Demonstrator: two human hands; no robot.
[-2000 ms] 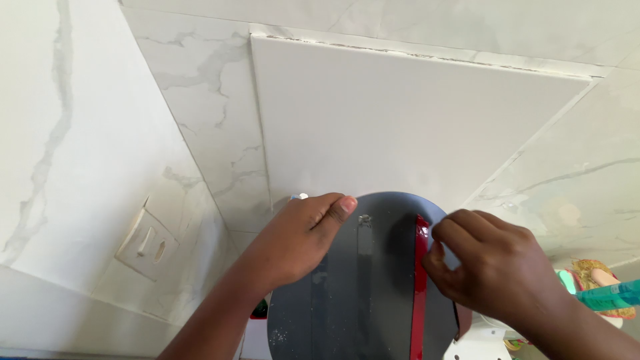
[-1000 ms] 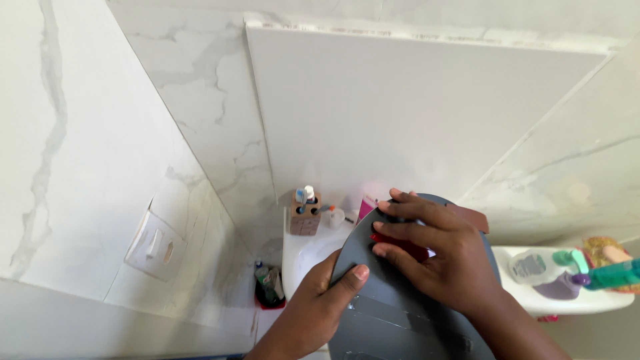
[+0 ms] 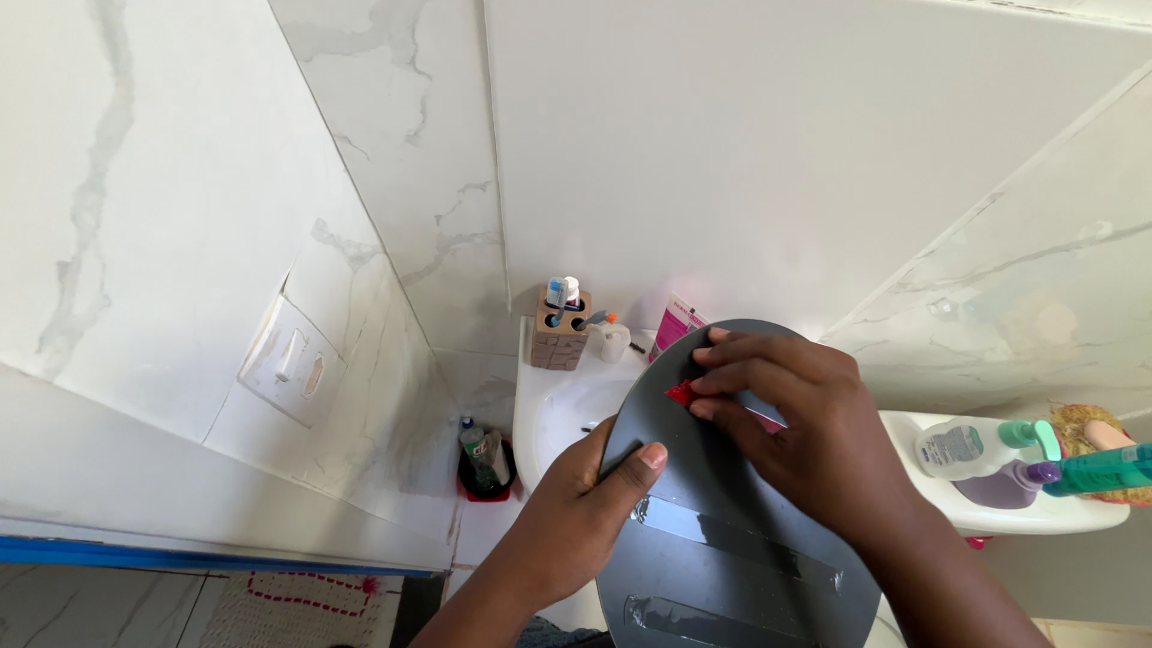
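Observation:
A dark grey oval panel [image 3: 666, 468], perhaps the back of a mirror, is held tilted over a white washbasin [image 3: 576, 405]. My left hand [image 3: 576, 513] grips its left edge, thumb on the near face. With bunched fingertips, my right hand [image 3: 792, 405] pinches the end of a red strip [image 3: 681, 393] lying against the panel's upper part; the palm and fingers hide most of the strip. Lower down, two glossy clear strips [image 3: 738, 540] cross the surface. The panel's bottom runs out of view.
Behind the basin stand a brown toothbrush holder [image 3: 560, 346] and a pink-and-white tube [image 3: 675, 324]. At right, a white pump bottle [image 3: 963, 448], a purple bottle [image 3: 1003, 486] and a teal bottle [image 3: 1102, 470] rest on a white ledge. A small bin [image 3: 486, 468] sits on the floor left of the basin.
The panel has turned, so its strips no longer run up and down but slant across. My left hand has moved lower on its edge. The view has shifted.

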